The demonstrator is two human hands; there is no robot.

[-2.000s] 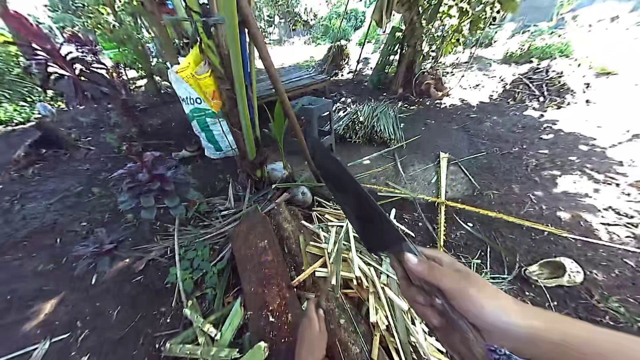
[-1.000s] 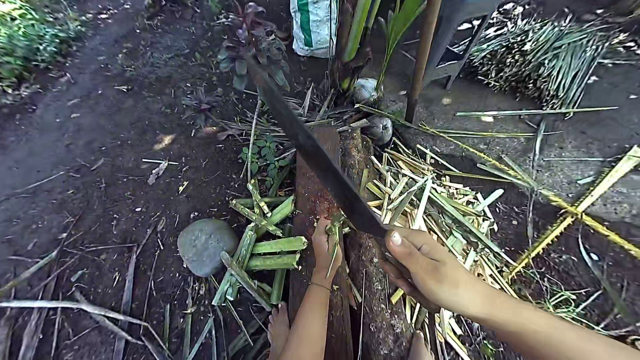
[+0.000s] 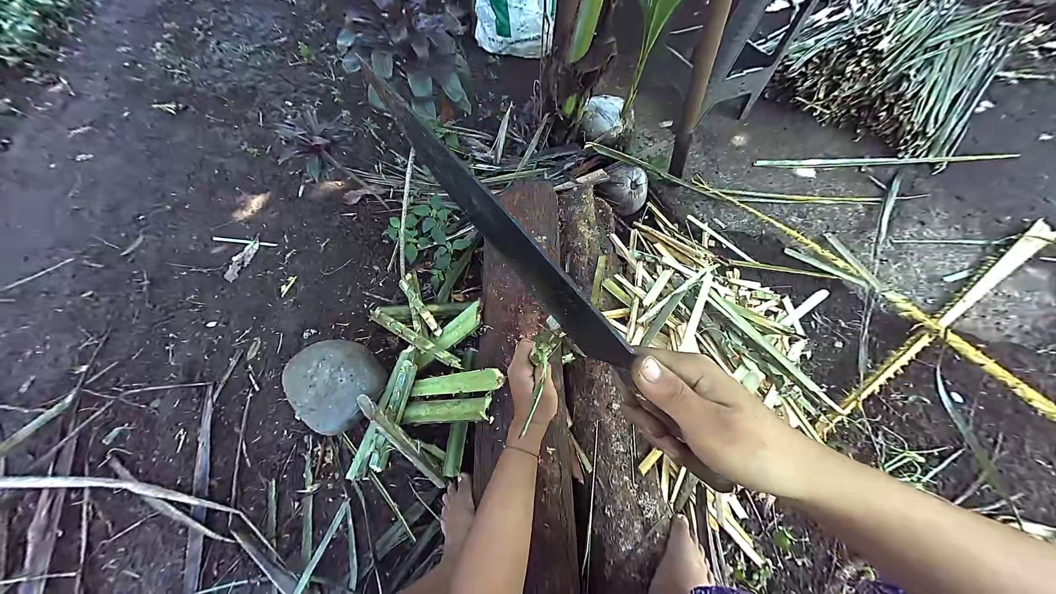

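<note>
My right hand [image 3: 701, 412] is closed on the handle of a machete [image 3: 528, 264], whose long dark blade points up and left across a reddish-brown wooden plank [image 3: 520, 280]. My left hand [image 3: 530, 384] rests low over that plank, closed on a small green plant piece [image 3: 544, 355] with a drooping strip; its far end is near the blade. Cut green stalk pieces [image 3: 450, 396] lie left of the plank. Beside its right edge runs a rough log [image 3: 615, 445], and a heap of pale split strips [image 3: 701, 305] spreads to the right.
A round grey stone [image 3: 332, 386] sits left of the stalks. Coconuts [image 3: 624, 190] lie beyond the plank, near a wooden pole [image 3: 697, 91]. A bundle of leaf ribs [image 3: 899, 74] is at upper right, and a yellow-green frond stem [image 3: 899, 305] crosses the ground. My bare feet flank the timber.
The view has tilted down since two seconds ago. The machete still points up and left in my right hand. My left hand remains at the plank.
</note>
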